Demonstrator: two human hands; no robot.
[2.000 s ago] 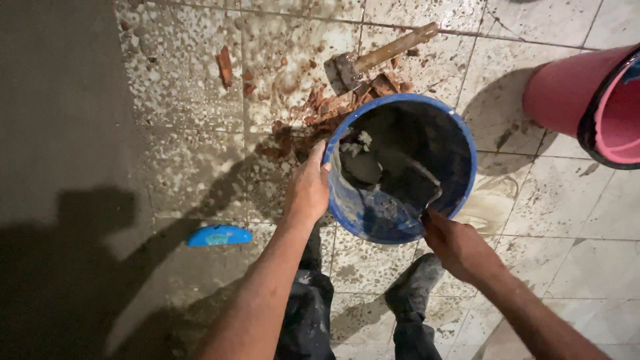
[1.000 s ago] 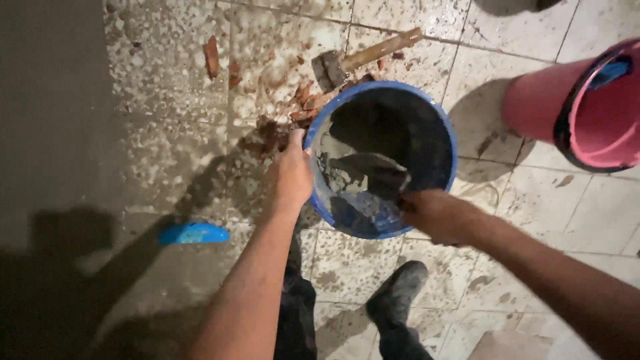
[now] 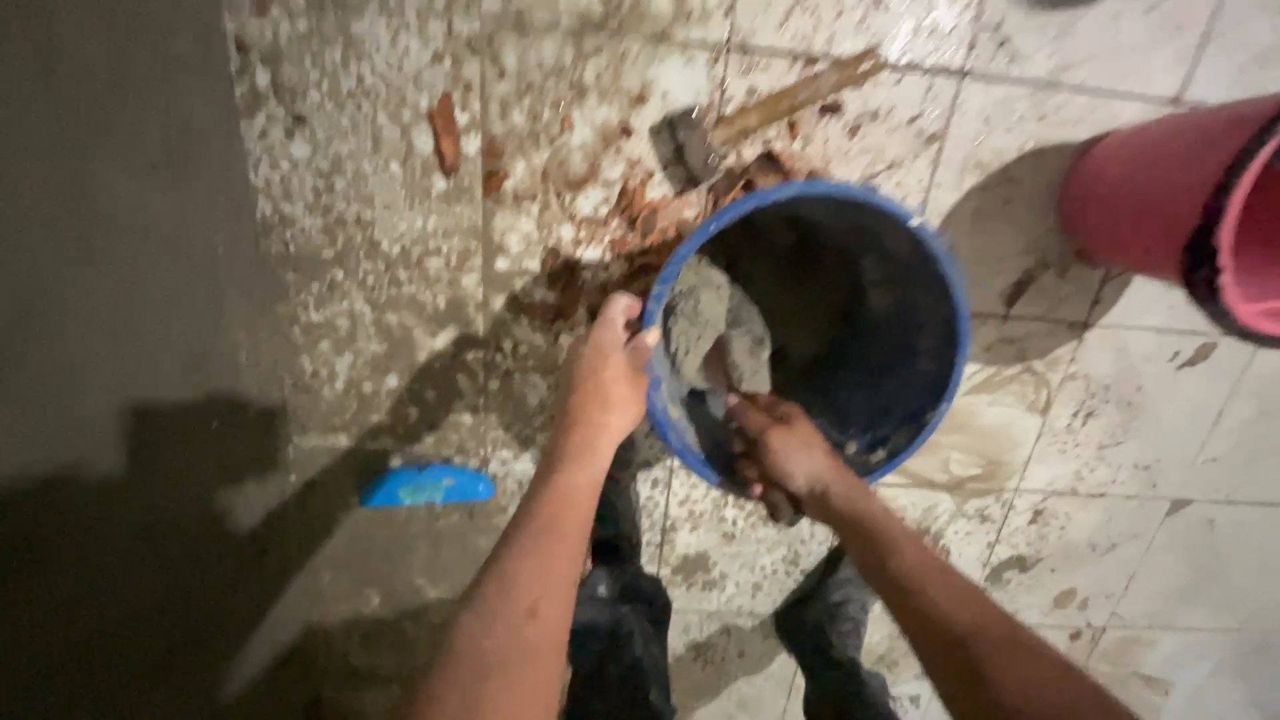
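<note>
A blue-rimmed bucket (image 3: 955,290) with a dark inside is tilted towards the camera, between my arms. My left hand (image 3: 608,375) grips its left rim, thumb at the edge. Closed around a trowel's handle, my right hand (image 3: 785,450) is over the bucket's near rim. The trowel's blade (image 3: 748,345) is inside, at the left wall, beside a lump of wet grey mortar (image 3: 697,310). Part of the blade is covered by mortar, and the view is somewhat blurred.
Beyond the bucket lie a hammer with a wooden handle (image 3: 795,97) and broken reddish brick pieces (image 3: 650,220). A pink bucket (image 3: 1130,195) is at the right. On the spattered tile floor at left lies a blue curved object (image 3: 428,486). My boots are below, a grey wall at far left.
My right hand and the trowel have moved left inside the bucket, and grey mortar now shows heaped at its left wall. My left hand has kept its hold on the rim.
</note>
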